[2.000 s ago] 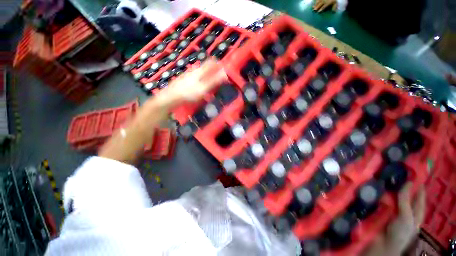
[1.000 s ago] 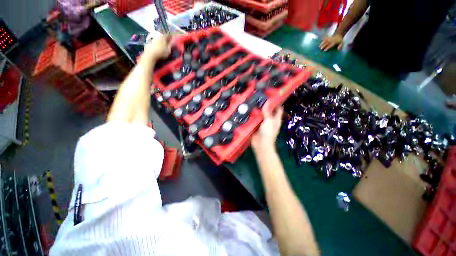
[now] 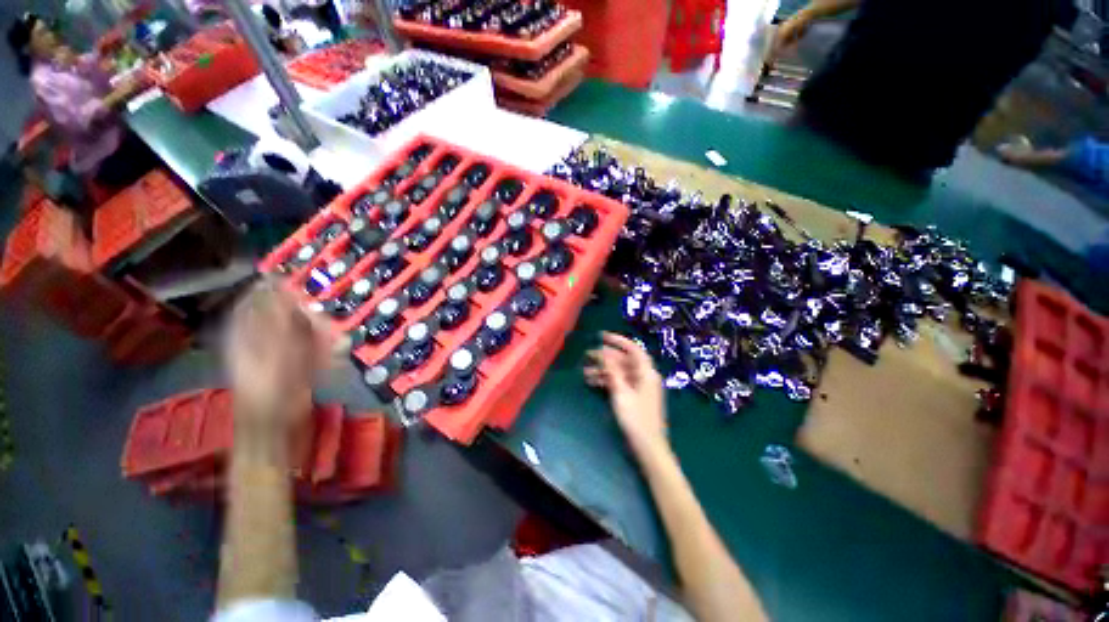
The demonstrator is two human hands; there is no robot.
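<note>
A red pocket tray (image 3: 535, 331), its pockets filled with black assemblies (image 3: 455, 309) with grey disc faces, rests on other red trays at the bench's left edge. My left hand (image 3: 270, 343) is blurred, just off the tray's left corner; whether it holds anything is unclear. My right hand (image 3: 625, 368) is right of the tray, away from it, fingers loosely curled and apart, with nothing seen in it. A heap of loose black parts (image 3: 778, 292) with metallic glints lies right of the tray.
Cardboard (image 3: 898, 435) lies under the heap. An empty red tray (image 3: 1056, 437) stands at right. A white box (image 3: 474, 100) of black parts and stacked trays (image 3: 517, 43) are behind. A dark tape dispenser (image 3: 262, 194) sits at left. Red trays (image 3: 183, 437) lie on the floor. People stand opposite and far left.
The filled tray has come down from my hands onto the stack at left. Both hands have let go; the left moved down toward me and the right moved off the tray's edge.
</note>
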